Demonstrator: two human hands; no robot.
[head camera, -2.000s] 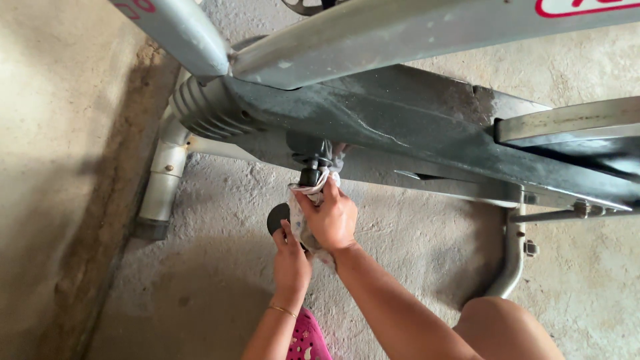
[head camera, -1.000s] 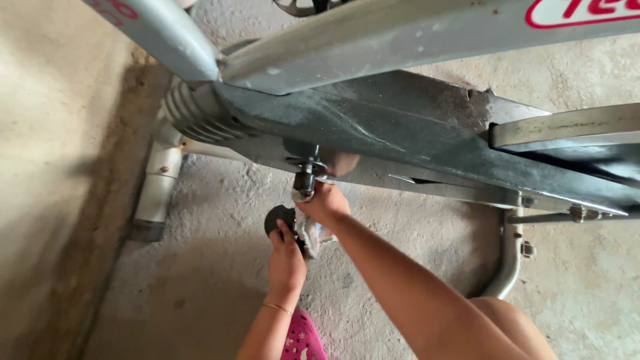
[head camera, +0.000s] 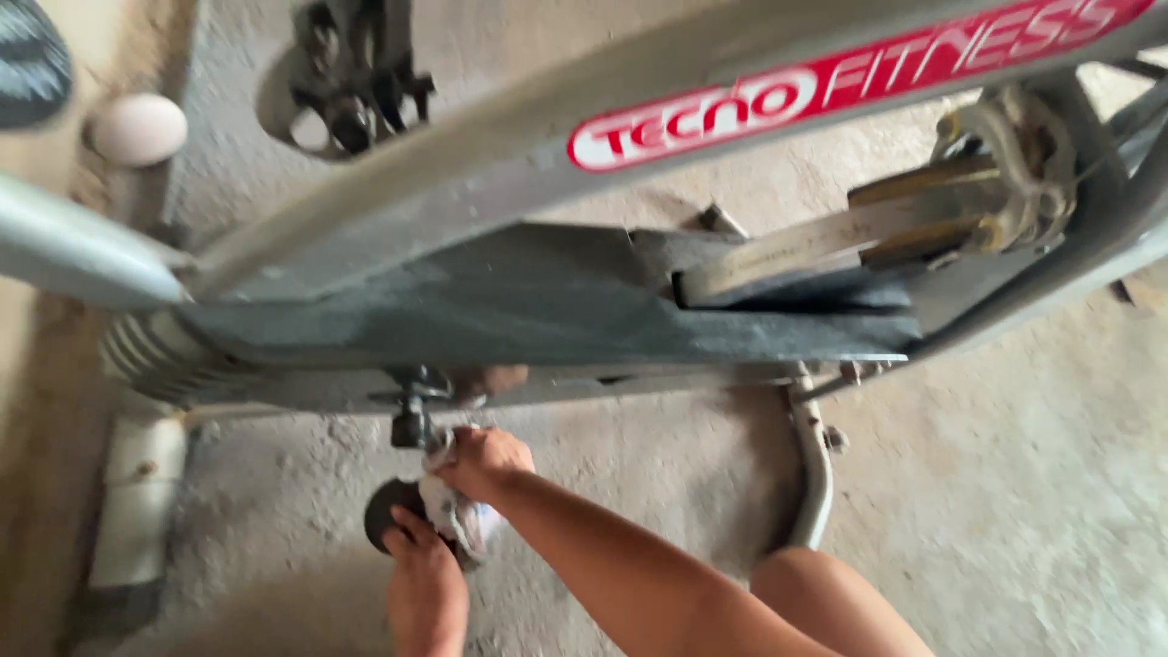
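Observation:
An exercise bike's dark chain guard (head camera: 474, 319) runs across the head view under its grey tubular frame. From the guard a crank end (head camera: 412, 424) sticks out towards me, with a dark, rounded pedal (head camera: 397, 516) below it. My left hand (head camera: 424, 557) grips that pedal, thumb and fingers at its edge. Just right of the crank, my right hand (head camera: 484, 461) is closed on a crumpled white cloth (head camera: 456, 516), which hangs down beside the pedal. The fingertips of my right hand are partly hidden in the cloth.
The bike's front foot tube (head camera: 141, 502) is at the left, its rear foot tube (head camera: 812, 465) right of my arm. Beyond the frame lie the far pedal parts (head camera: 351, 91) and a pale round object (head camera: 140, 130). A flywheel (head camera: 803, 246) is at right. My knee shows at lower right.
My right hand with the cloth has moved off the crank end, down towards the pedal. My left hand stays on the pedal. The view has shifted, showing more of the bike.

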